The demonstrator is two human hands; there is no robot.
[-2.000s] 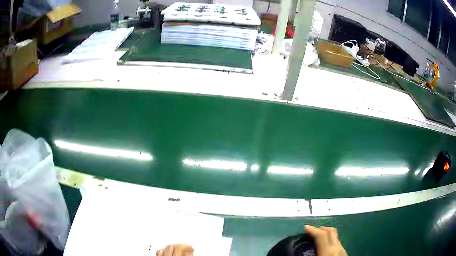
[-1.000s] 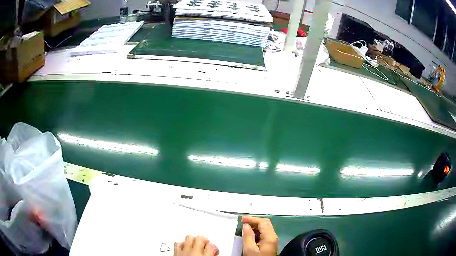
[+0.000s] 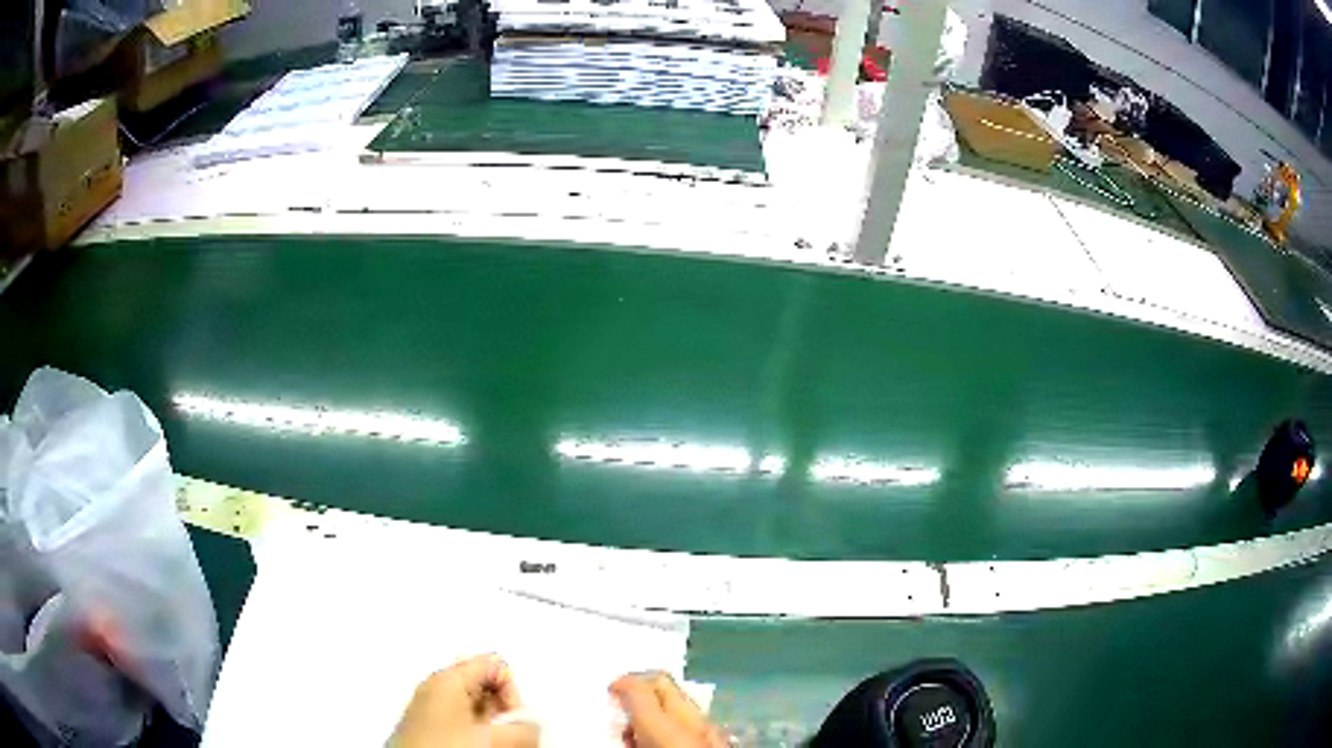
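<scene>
My left hand (image 3: pixel 465 704) is over the white work sheet (image 3: pixel 329 643), fingertips bent together. My right hand (image 3: pixel 665 713) is just to its right, fingertips toward the left hand. Something pale may be between the fingertips, but it is too small and washed out to tell. Both hands are cut off by the bottom edge. A black portable speaker (image 3: pixel 909 710), its round end with a pale logo facing up, stands right of my right hand, untouched. A frosted poly bag (image 3: pixel 102 555) with a blurred orange patch inside stands at the left edge.
The green conveyor belt (image 3: pixel 614 351) crosses beyond the cream edge rail (image 3: pixel 818 585). A second black speaker (image 3: pixel 1285 468) with an orange patch is on it at the far right. The far bench holds a printed stack (image 3: pixel 628 76), cartons (image 3: pixel 62 178) and a grey post (image 3: pixel 898 146).
My right hand released the speaker, moved left to the sheet's right edge, then further left over the sheet. My left hand moved slightly left, its fingertips now together.
</scene>
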